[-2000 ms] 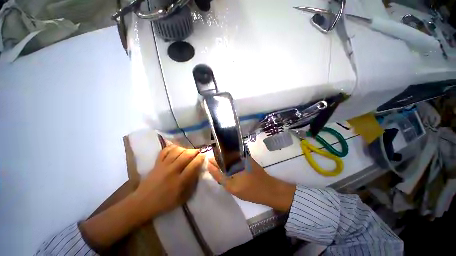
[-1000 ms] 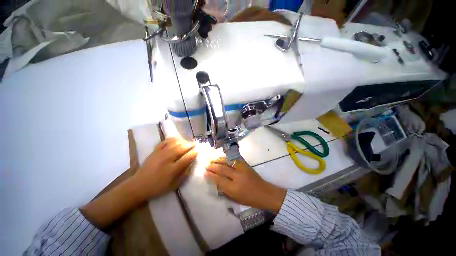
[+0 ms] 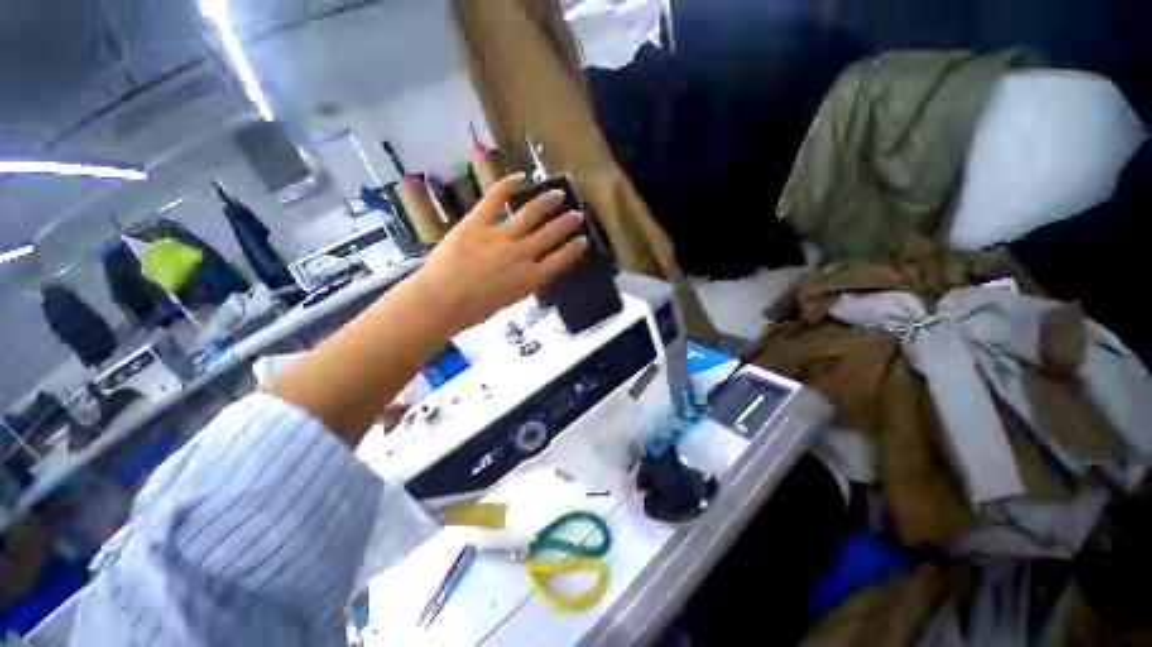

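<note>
My right hand [image 3: 512, 247] reaches up from the lower left in a striped sleeve. Its fingers lie over the upper part of a dark smartphone [image 3: 588, 291], which stands upright on top of the white sewing machine head [image 3: 581, 379]; the grip is partly hidden. The machine's black control panel with a round dial [image 3: 531, 436] faces me. Snips with a green and a yellow handle loop [image 3: 569, 588] lie on the white table. My left hand, the needle area and the sewn cloth are out of the picture.
A blue and red pen [image 3: 447, 584], a yellow-tan card [image 3: 474, 514] and a clear container with dark scraps [image 3: 676, 487] are on the table. Tan and whitish strips [image 3: 973, 379] heap at the right, with olive-green cloth [image 3: 872, 139] behind. Thread cones [image 3: 418, 209] stand behind the machine.
The view has swung up and to the right. My right hand has left the cloth at the needle and is now at the smartphone. My left hand has gone out of the picture.
</note>
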